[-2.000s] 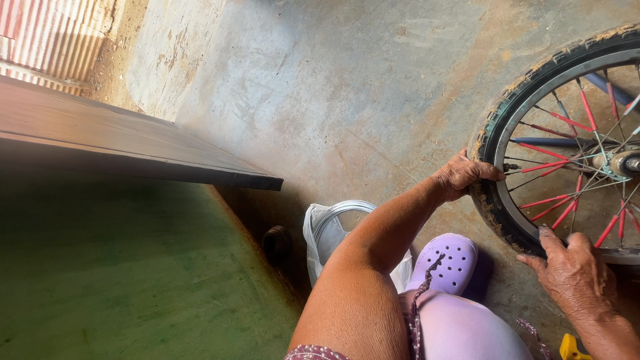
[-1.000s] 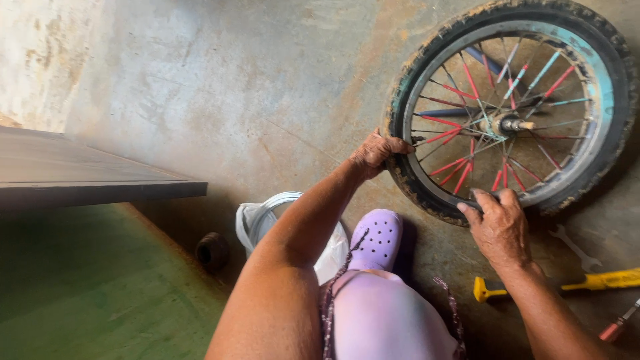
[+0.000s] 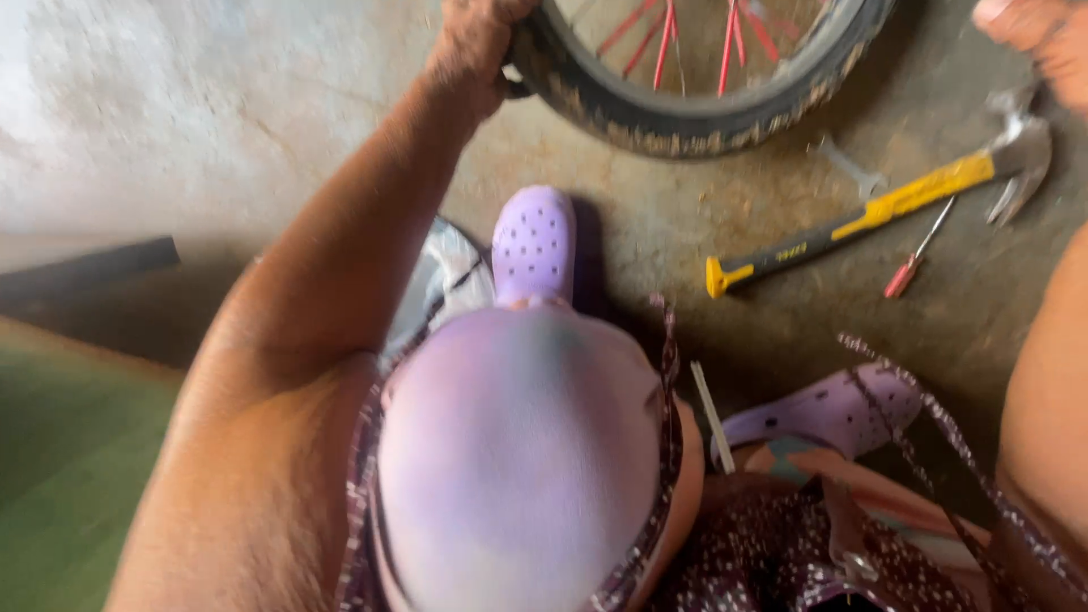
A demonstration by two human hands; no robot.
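Observation:
My left hand (image 3: pixel 480 38) is at the top, gripping the left side of a muddy black bicycle tire (image 3: pixel 671 140) on a wheel with red-sleeved spokes (image 3: pixel 663 42); its fingertips are partly cut off by the frame. The wheel's hub and upper part lie outside the view. At the top right corner, my right hand (image 3: pixel 1041 38) is off the wheel, partly cut off, with nothing visible in it. Below it on the floor lies a claw hammer (image 3: pixel 926 187) with a yellow and black handle. A combination wrench (image 3: pixel 850 168) and a red-handled screwdriver (image 3: pixel 916 255) rest beside the hammer.
Purple clogs (image 3: pixel 534 242) are on my feet on the concrete floor (image 3: pixel 340 110). A white plastic bag (image 3: pixel 455 263) lies behind my left arm. A green surface (image 3: pixel 68 442) and a dark edge (image 3: pixel 93 268) are at the left. A thin pale strip (image 3: pixel 712 416) is near the right clog.
My right hand has left the wheel's lower rim and moved to the right. My left hand stays on the tire. The view has tilted down, showing more of the floor tools.

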